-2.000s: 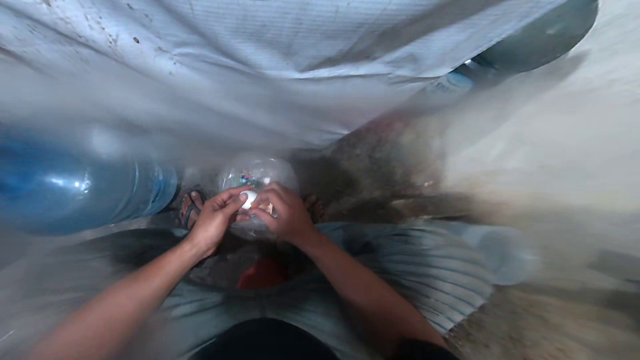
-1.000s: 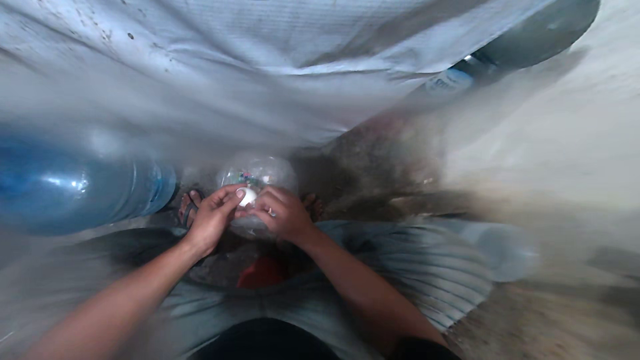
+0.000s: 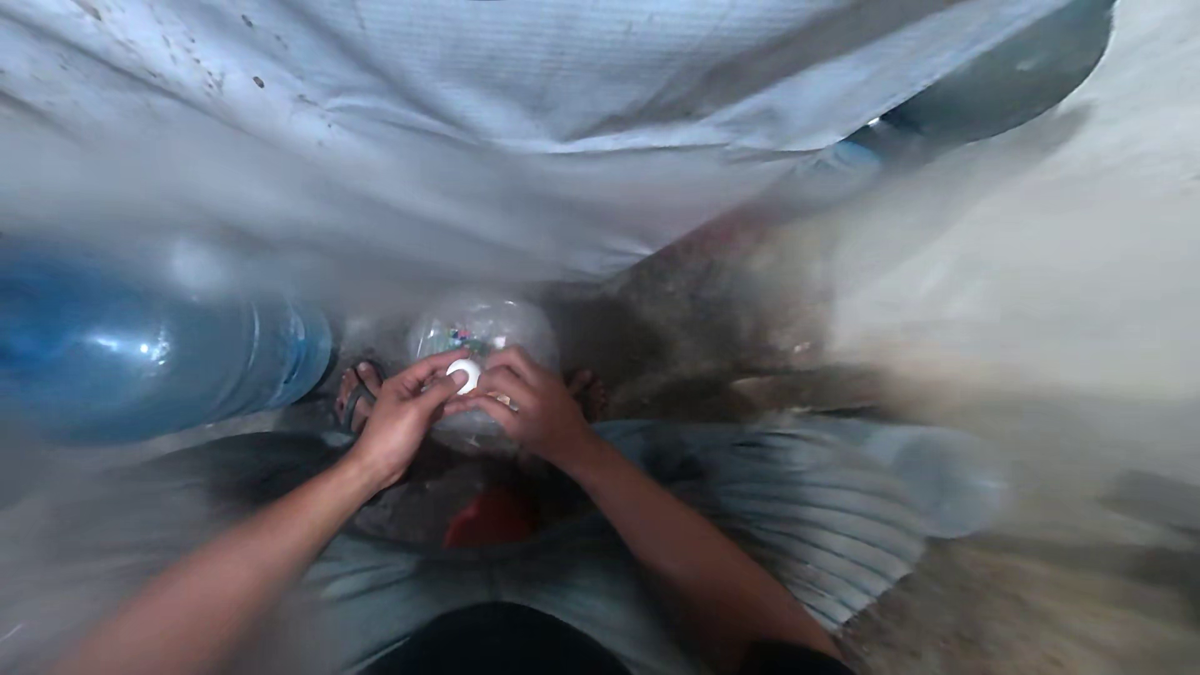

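Observation:
Between my two hands is a small round white object (image 3: 464,376), perhaps a cap. My left hand (image 3: 412,403) pinches it from the left, with the thumb on its face. My right hand (image 3: 525,398) is at its right side with bent fingers; a small pale thing shows between those fingers, too small to name. Beneath both hands stands a clear, rounded plastic container (image 3: 525,323), with small multicoloured bits (image 3: 461,337) visible in or behind it. The fingers hide part of the container.
A large blue water jug (image 3: 169,347) lies at the left. A white woven tarp (image 3: 525,187) hangs in front, and a dark rounded container (image 3: 1022,84) is behind its right edge. Below my hands is a red object (image 3: 487,516). A translucent container (image 3: 952,480) sits at the right, near a pale wall (image 3: 1078,253).
The right hand's fingers have shifted slightly around the white object. The left hand keeps its pinch on it, and the surroundings look the same.

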